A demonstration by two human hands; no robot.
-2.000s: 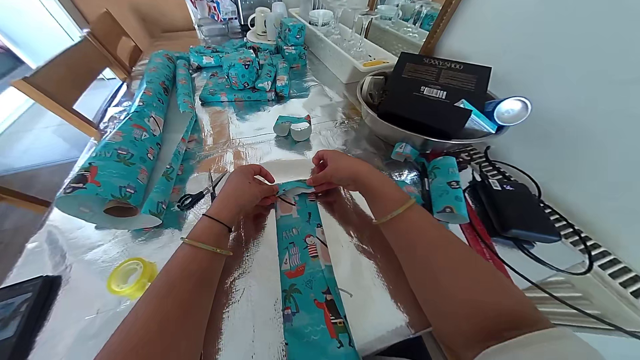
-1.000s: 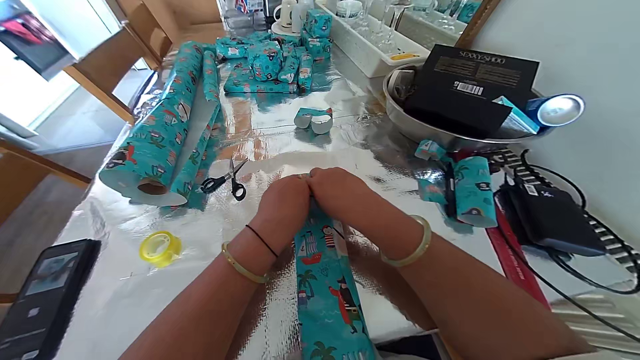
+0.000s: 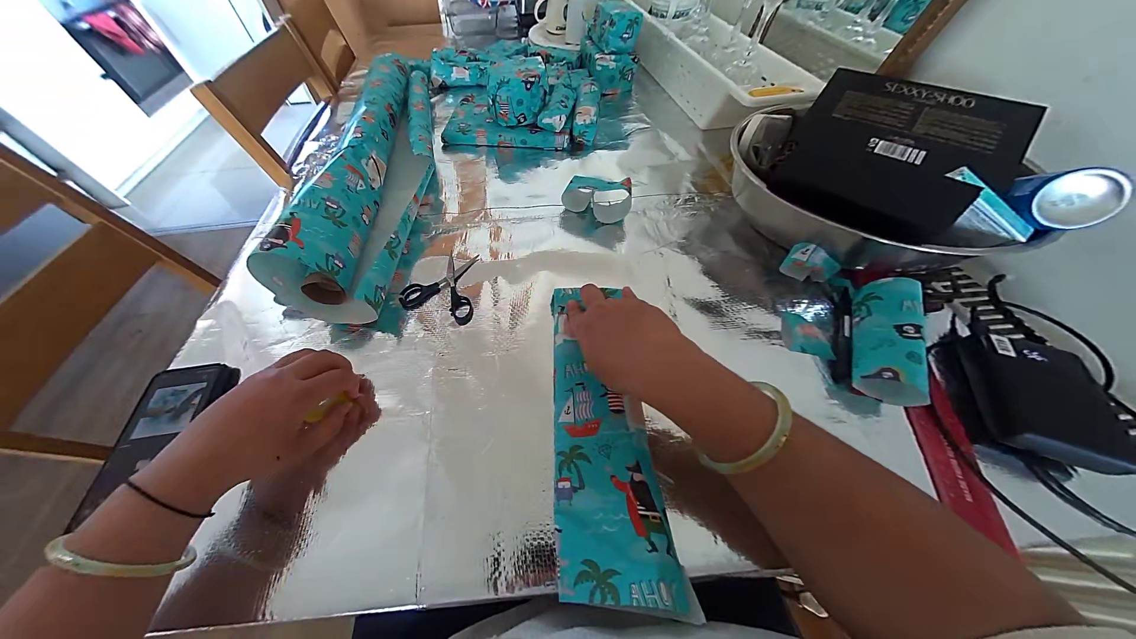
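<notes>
A long, narrow parcel in teal pirate-print wrapping paper (image 3: 603,497) lies lengthwise before me, its near end at the table's edge. My right hand (image 3: 617,337) presses flat on its far end, fingers spread over the folded paper. At the left, my left hand (image 3: 306,408) is closed around a yellow roll of adhesive tape (image 3: 328,407), mostly hidden by the fingers. Black-handled scissors (image 3: 448,288) lie with blades apart between the hands, farther back. The big roll of the same wrapping paper (image 3: 333,213) rests beyond them at the left.
Wrapped parcels (image 3: 524,98) are piled at the back. Curled paper scraps (image 3: 599,197) lie mid-table. On the right stand a metal bowl (image 3: 754,200) holding a black box, a curled piece of wrapping paper (image 3: 890,337) and a black device with cables (image 3: 1047,399). A tablet (image 3: 169,408) lies at the left edge.
My left hand has left the parcel's far end, moved left and taken hold of the tape roll, which lay on the table. My right hand has flattened onto the parcel.
</notes>
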